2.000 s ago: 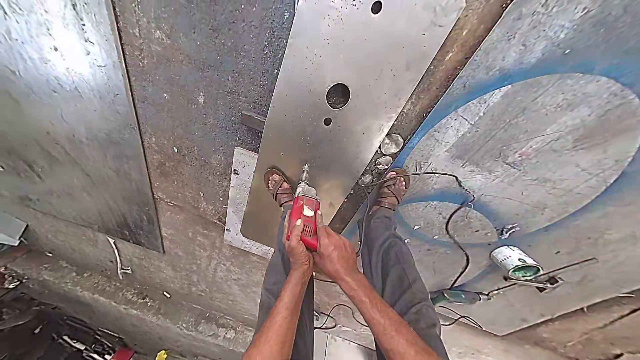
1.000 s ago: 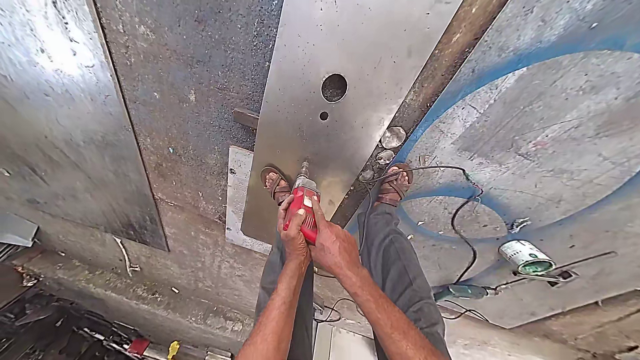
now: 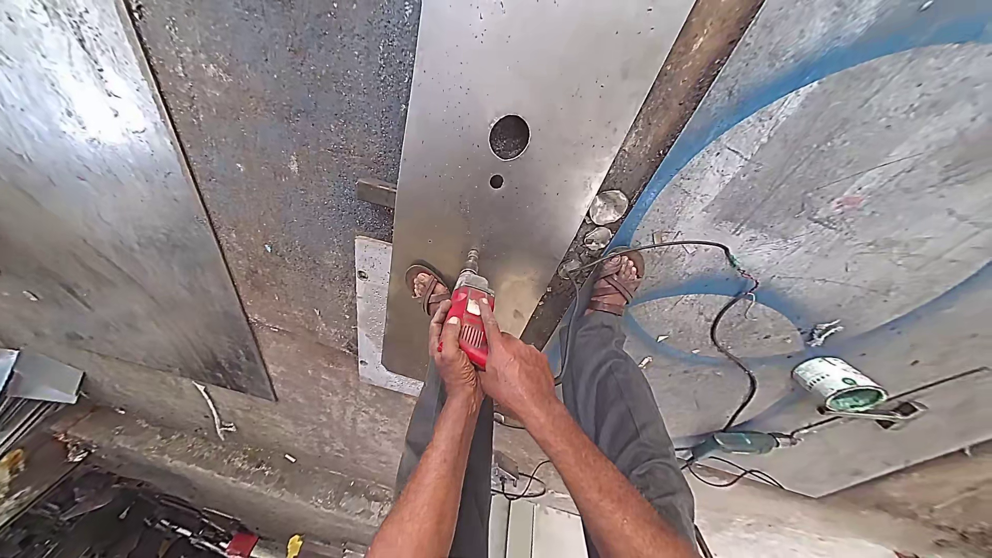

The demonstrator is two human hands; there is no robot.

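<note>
Both hands grip a red power tool, which looks like an electric die grinder or drill (image 3: pixel 470 314), between my sandalled feet. My left hand (image 3: pixel 453 353) wraps its left side, and my right hand (image 3: pixel 515 368) holds its right side and rear. The metal tip points away from me, over the near part of a long sheet-metal plate (image 3: pixel 465 101); whether it touches the plate I cannot tell. Farther up, the plate has a large round hole (image 3: pixel 509 137) and a small one (image 3: pixel 496 181). A black cord (image 3: pixel 570 333) passes beside my right leg.
Metal discs (image 3: pixel 608 207) lie on a rusty bar (image 3: pixel 666 116) along the plate's right edge. To the right are a tipped paint can (image 3: pixel 839 385), a greenish power tool (image 3: pixel 744 442) and loose cable. Another metal sheet (image 3: pixel 116 201) lies left; scrap (image 3: pixel 101 511) fills the lower left.
</note>
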